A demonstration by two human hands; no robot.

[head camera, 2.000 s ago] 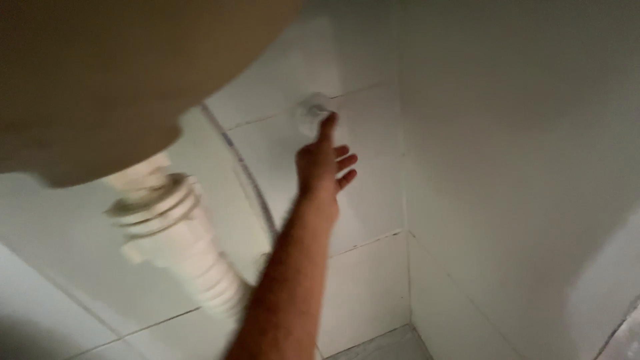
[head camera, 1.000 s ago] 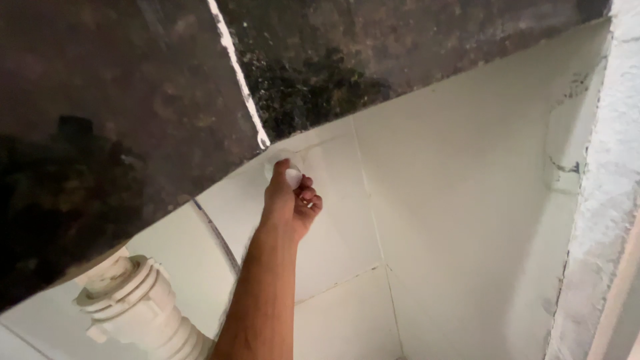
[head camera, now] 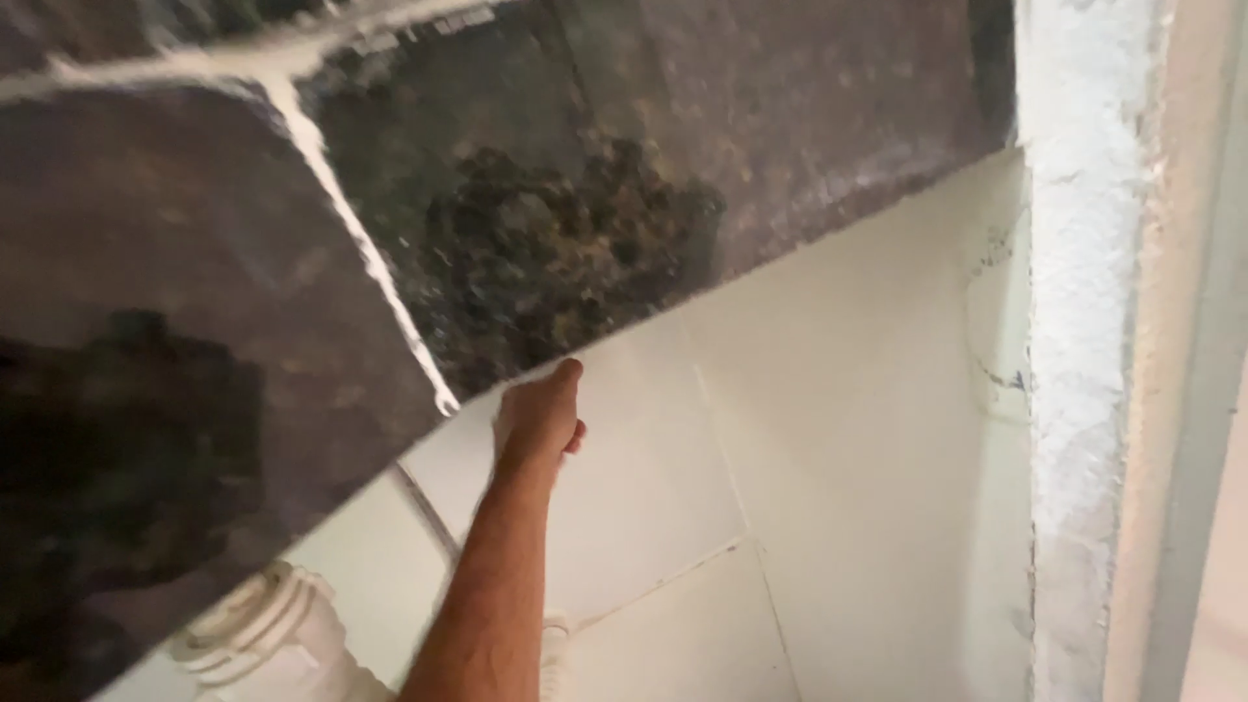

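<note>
My left hand (head camera: 541,414) reaches up from the bottom of the head view, its fingers curled and its thumb at the lower edge of a dark mottled tiled counter (head camera: 829,117). Whether it grips anything is hidden; no white round fitting shows now. Behind the hand is the white wall tile (head camera: 634,487). A white plastic drain pipe with a ribbed collar (head camera: 273,634) stands at lower left, left of my forearm. My right hand is not in view.
Pale grout lines (head camera: 361,234) cross the dark tiles. A side wall (head camera: 858,390) adjoins the tiled wall at the right. A rough white plastered edge (head camera: 1082,341) runs down the right. Part of a ribbed white pipe (head camera: 554,653) shows beside my forearm.
One second ago my left hand held a small white round fitting at the wall; now that fitting is out of sight. The view has shifted, so the dark counter fills more of the frame.
</note>
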